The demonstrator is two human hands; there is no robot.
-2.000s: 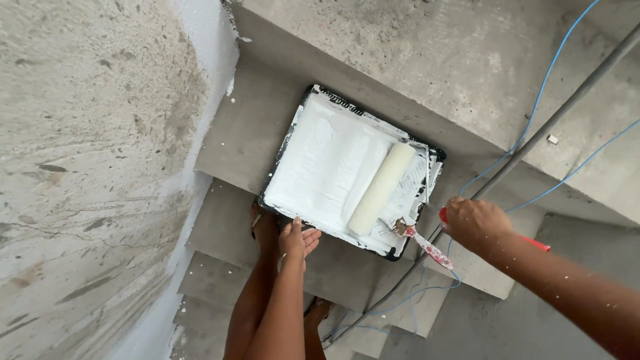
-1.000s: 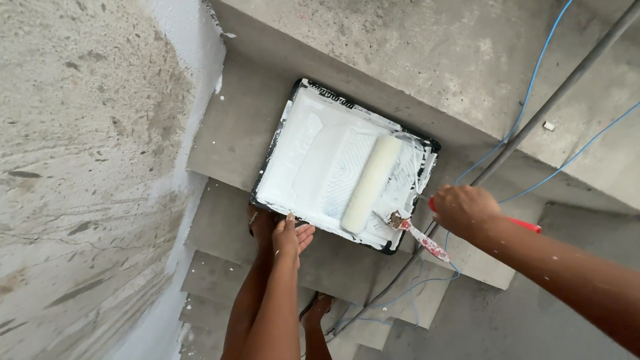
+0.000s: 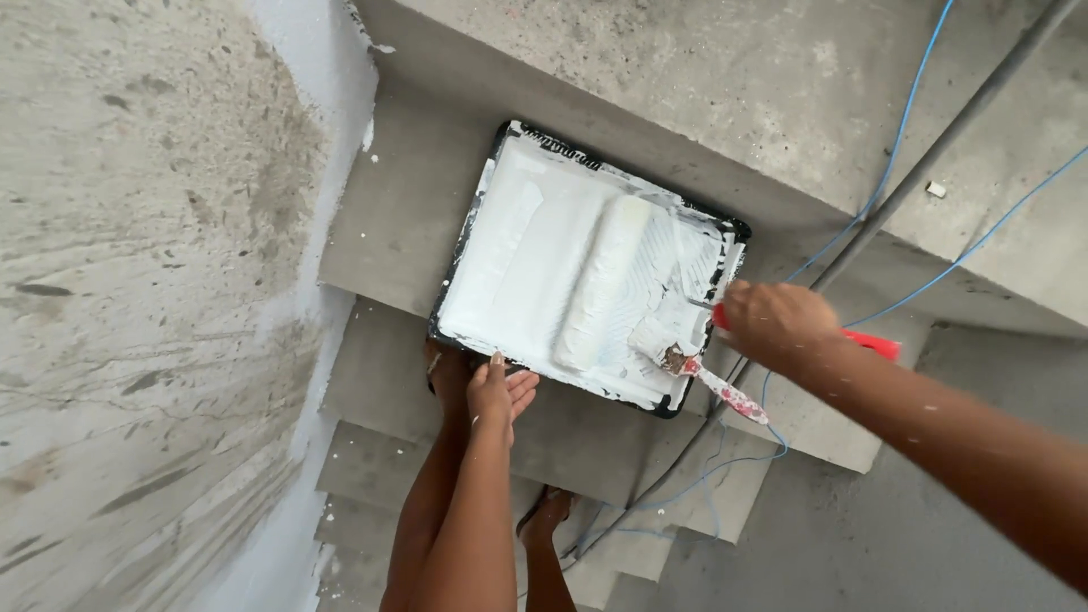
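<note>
A black paint tray [image 3: 510, 280] coated in white paint lies tilted across a concrete step. My left hand [image 3: 500, 393] grips its lower left edge, thumb on the rim and fingers beneath. In my right hand [image 3: 778, 319] is the red handle [image 3: 871, 343] of a paint roller, whose white-coated sleeve [image 3: 602, 285] rests in the tray over the ribbed part. A paintbrush [image 3: 731, 399] with a red and white paint-spattered handle lies over the tray's lower right rim, its bristles inside the tray. Paint hides most of the roller frame.
Concrete stairs [image 3: 527, 442] descend toward the bottom, with my feet on lower steps. A rough wall [image 3: 153, 255] with a white-painted edge stands at left. A dark hose or cable [image 3: 943, 140] and thin blue wires [image 3: 977, 242] cross the steps at right. A small white piece [image 3: 936, 189] lies on the upper step.
The roller sleeve has moved left in the tray from one second ago, toward the smooth paint, and my right hand has shifted with it. My left hand stays at the tray's edge.
</note>
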